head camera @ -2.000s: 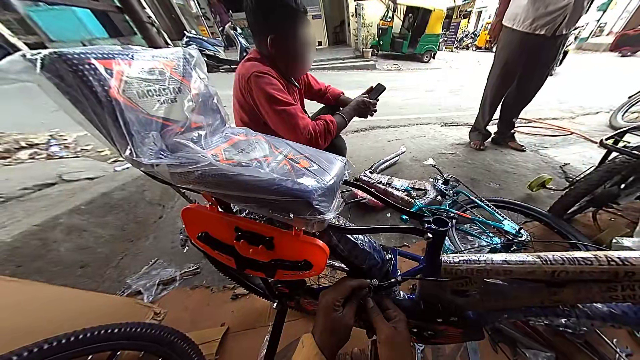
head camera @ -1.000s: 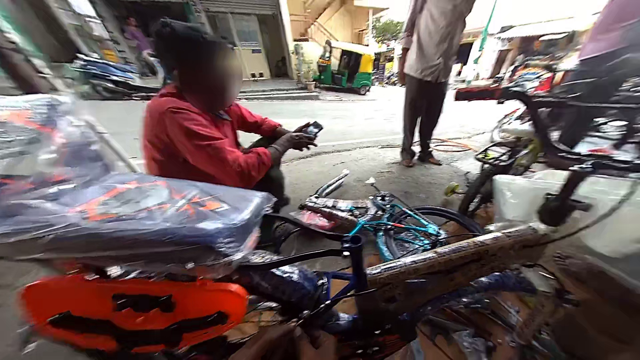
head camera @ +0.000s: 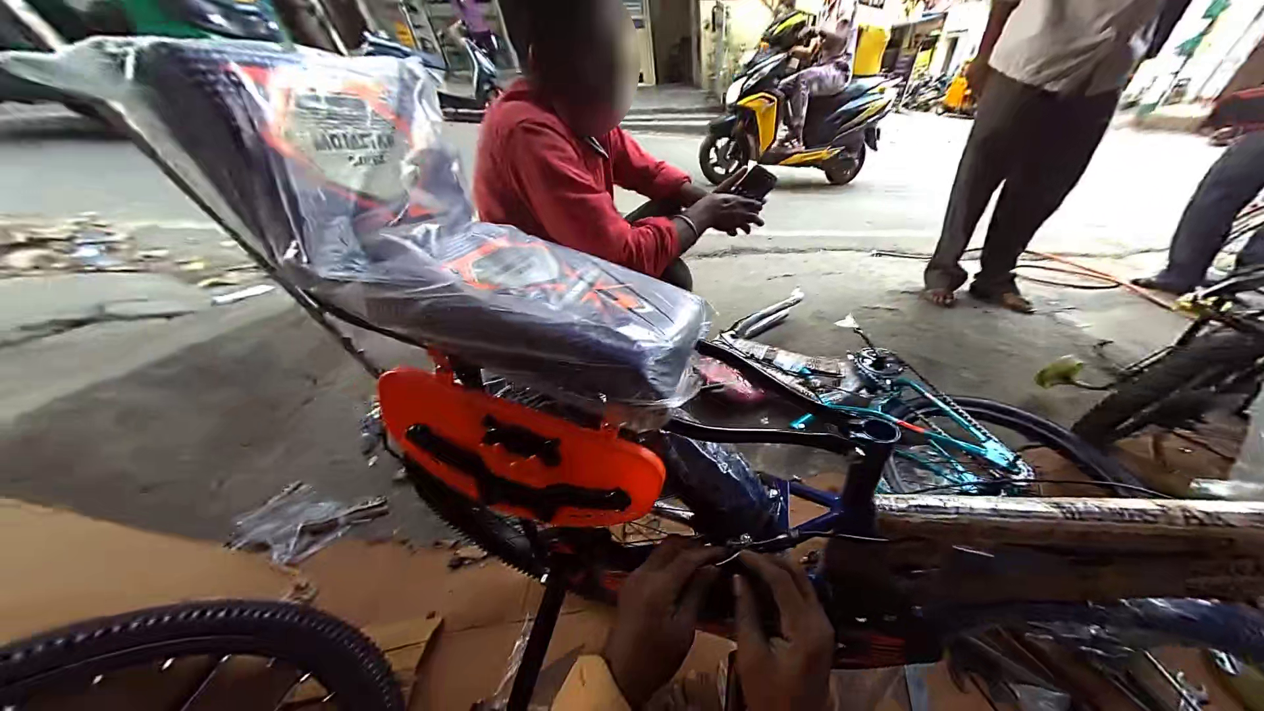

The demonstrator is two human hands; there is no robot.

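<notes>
My left hand (head camera: 657, 612) and my right hand (head camera: 785, 627) meet low in the centre, fingertips pinched close together at a thin cable (head camera: 733, 556) beside the bicycle frame (head camera: 825, 504). What exactly each hand grips is too small to tell. Just above and left of them is an orange side panel (head camera: 523, 449) with black fittings. It hangs under a plastic-wrapped child seat or long padded seat with a backrest (head camera: 533, 286). To the right, the frame's top tube (head camera: 1066, 523) is wrapped in printed packing material, behind an open seat tube (head camera: 875, 433).
A person in red (head camera: 563, 178) crouches beyond the seat, holding a phone (head camera: 755, 184). Another person stands at the right (head camera: 1027, 128). A teal bicycle (head camera: 948, 425) lies on the ground. A loose wheel (head camera: 197, 632) is at lower left, over cardboard (head camera: 99, 553).
The view swung right and back again. A scooter with a rider now shows on the road, where a green and yellow auto-rickshaw showed before. Both hands remain by the frame.
</notes>
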